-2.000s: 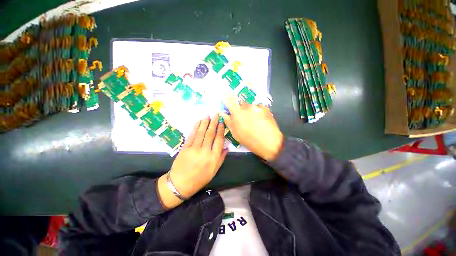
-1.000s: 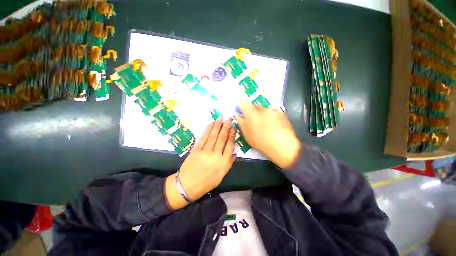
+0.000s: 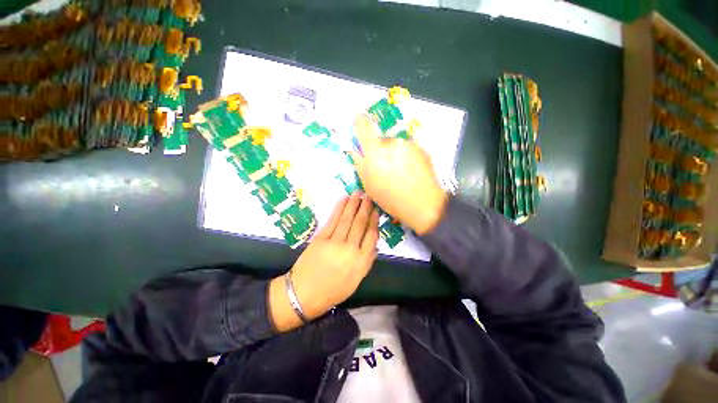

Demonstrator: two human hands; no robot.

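Observation:
A white work sheet [image 3: 244,208] with a dark edge lies on the bench. A green circuit board strip [image 3: 256,165] with amber tabs lies slanted on its left part. A second strip [image 3: 386,116] lies on the right part, partly under my right hand. A middle strip [image 3: 321,135] runs slanted toward my hands, washed out by glare. My left hand [image 3: 334,256] lies flat, fingertips pressed at the middle strip's lower end. My right hand [image 3: 400,175] is curled, fingertips over the middle strip, with a small bluish item [image 3: 357,145] at them, mostly hidden.
Dense stacked strips [image 3: 86,79] stand at the left of the sheet. A fanned batch of strips [image 3: 517,149] lies to the right. A tan cardboard tray [image 3: 627,149] packed with strips is at the far right. A white-edged ledge [image 3: 519,24] runs behind.
The view has shifted, so the sheet and piles sit differently in the picture. My right hand has moved up along the middle strip. My left hand still presses near its lower end.

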